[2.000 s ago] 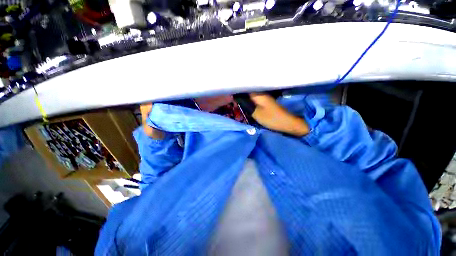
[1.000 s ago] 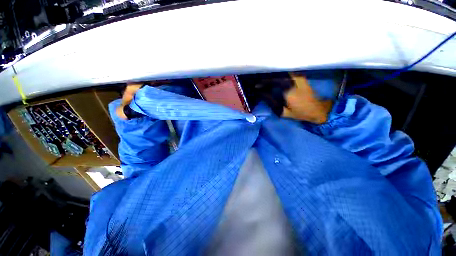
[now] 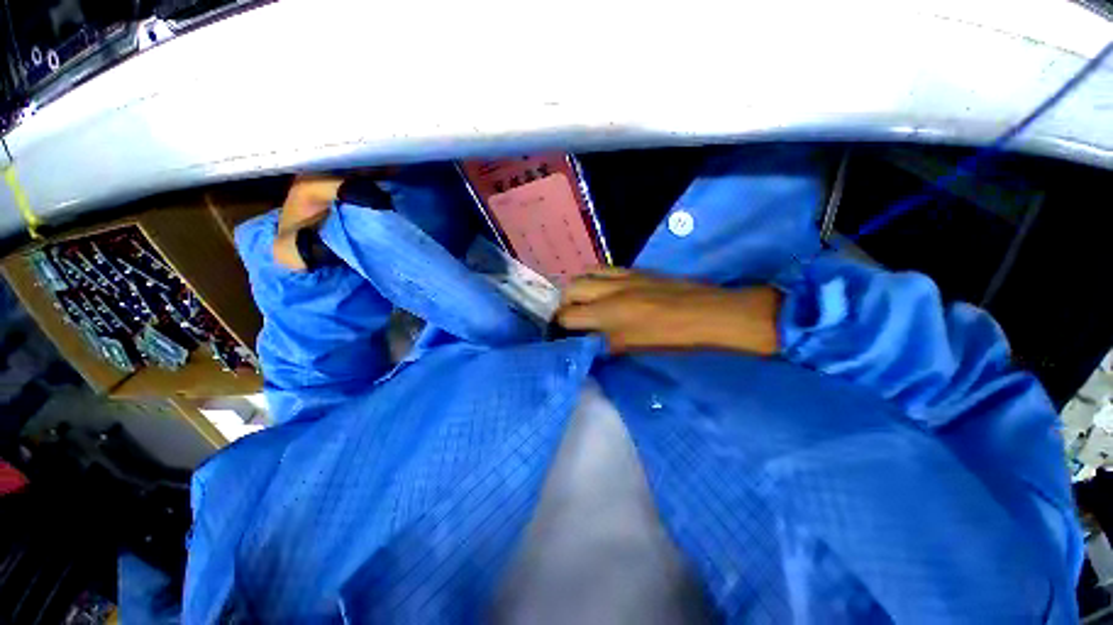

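A phone (image 3: 537,222) with a pink-red screen lies at the lap, just below the white rail. My left hand (image 3: 303,220), with black on the fingers, is at the left under the rail. It seems to hold the raised flap of the blue smock (image 3: 421,269); its fingertips are partly hidden. My right hand (image 3: 665,313) reaches across the lap, its curled fingers at the smock's front edge below the phone. A small pale, shiny item (image 3: 525,288) shows beside those fingertips, partly covered by cloth; I cannot tell what it is.
The wide white rail (image 3: 549,79) crosses the top. A cardboard carton (image 3: 232,263) with dark-and-silver parts (image 3: 134,299) stands at the left. A blue cord (image 3: 964,177) hangs at the right. Pale pieces (image 3: 1090,421) show at the far right edge.
My right hand has moved left and down from the phone's right side to the smock's edge. The phone shows more fully. My left hand has shifted left and the flap hangs more steeply.
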